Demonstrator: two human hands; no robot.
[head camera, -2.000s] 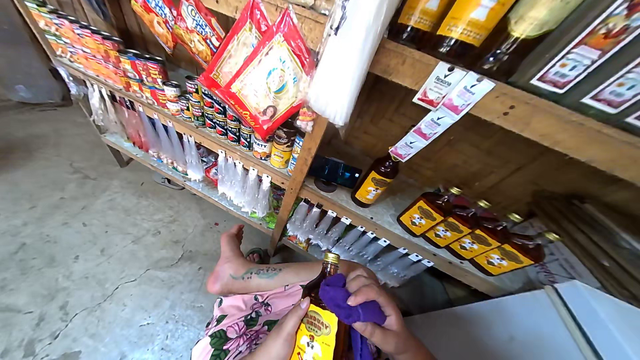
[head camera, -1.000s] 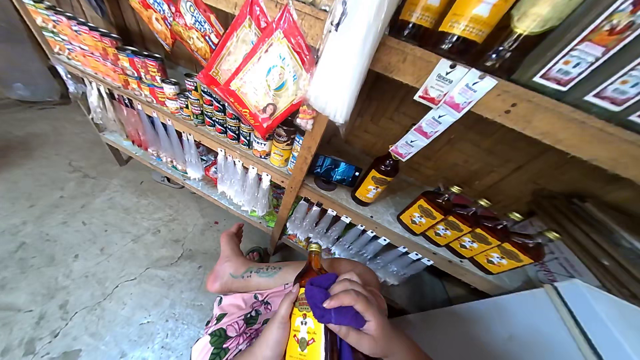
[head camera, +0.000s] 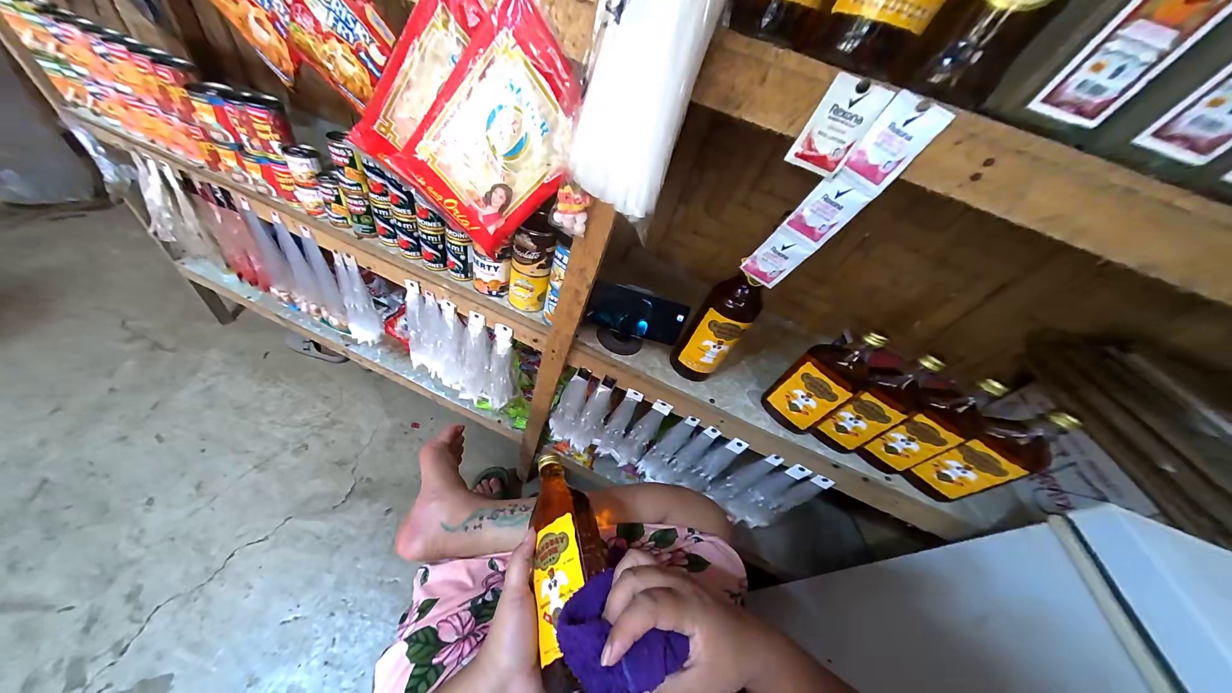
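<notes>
A brown glass bottle with a yellow label and a gold cap stands tilted above my lap. My left hand grips it along its left side. Bunched in my right hand is a purple cloth, pressed against the lower right side of the bottle. On the shelf ahead, a single round bottle with a yellow label stands near a dark phone-like device. Several flat bottles with like labels stand in a row to its right.
A wooden shelf holds bottles above, with sachets hanging from it. Cans line the left shelf beside red packs. Small plastic bags hang below. A white surface lies at the right, near my right arm.
The cloth in my right hand has moved down the bottle, from near its neck to its lower side. My left hand still holds the bottle. The device on the shelf looked bluer one second ago.
</notes>
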